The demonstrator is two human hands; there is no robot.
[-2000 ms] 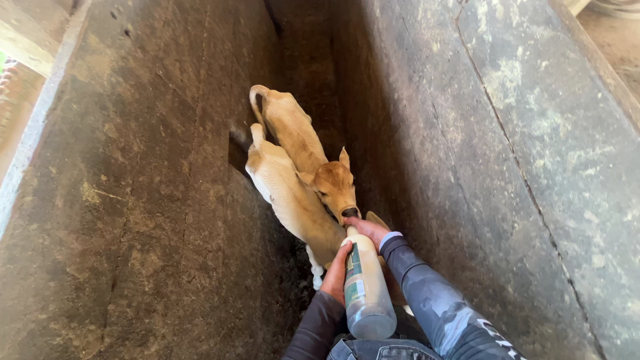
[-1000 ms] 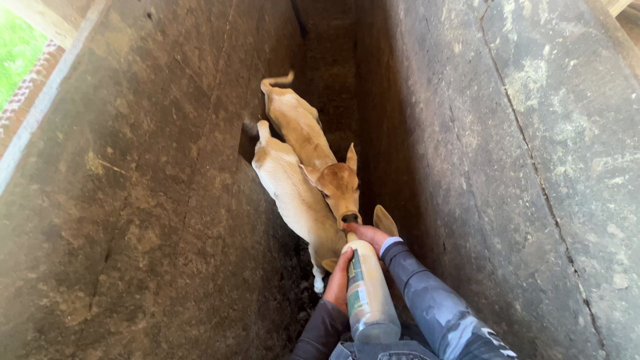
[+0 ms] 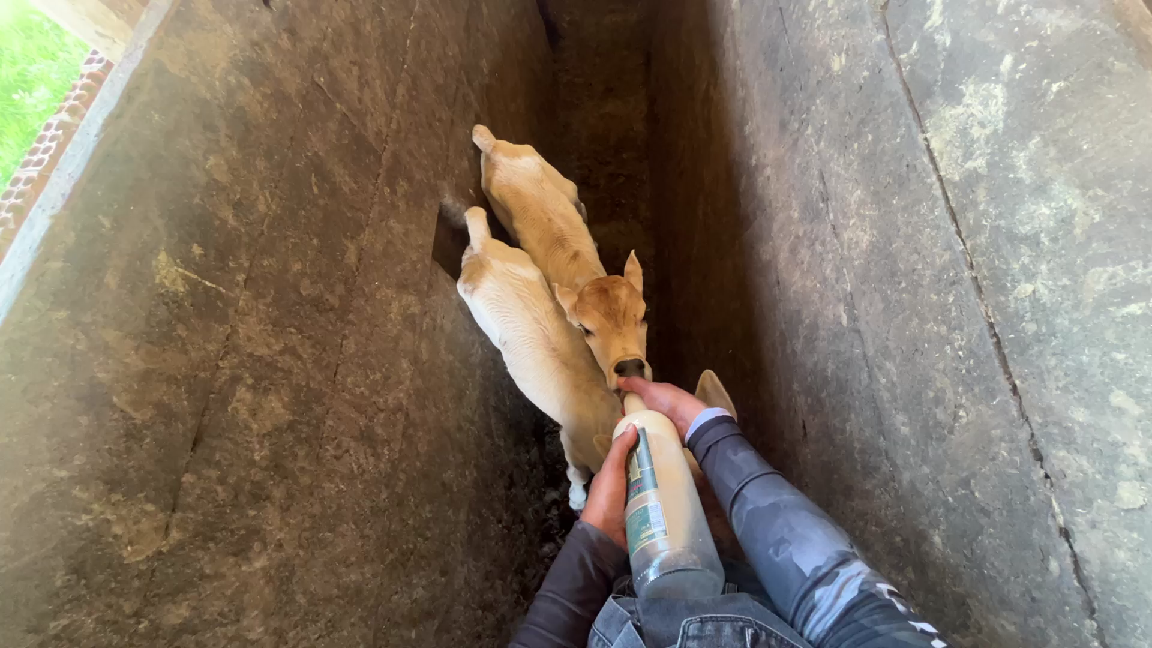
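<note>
A large bottle [image 3: 670, 513] with a label and pale milky liquid is tilted, its neck toward a tan calf [image 3: 540, 220]. My left hand [image 3: 611, 490] grips the bottle's left side. Around its neck, my right hand [image 3: 661, 402] is closed, fingers touching the calf's muzzle; the bottle's tip is hidden there. A second, paler calf [image 3: 540, 337] stands alongside the first, its head mostly hidden behind the bottle and my right arm, with one ear showing beside my wrist.
High, stained walls rise on both sides: the left wall [image 3: 225, 360] has a dark opening [image 3: 450, 238] near the calves' hindquarters, and the right wall [image 3: 900, 270] has a long crack. A dark, narrow floor [image 3: 603, 117] runs between them. Perforated bricks [image 3: 49, 148] and grass show at upper left.
The tan calf's tail, raised to the side one second ago, is now held differently, close to its rump. Both hands have stayed on the bottle at the calf's mouth.
</note>
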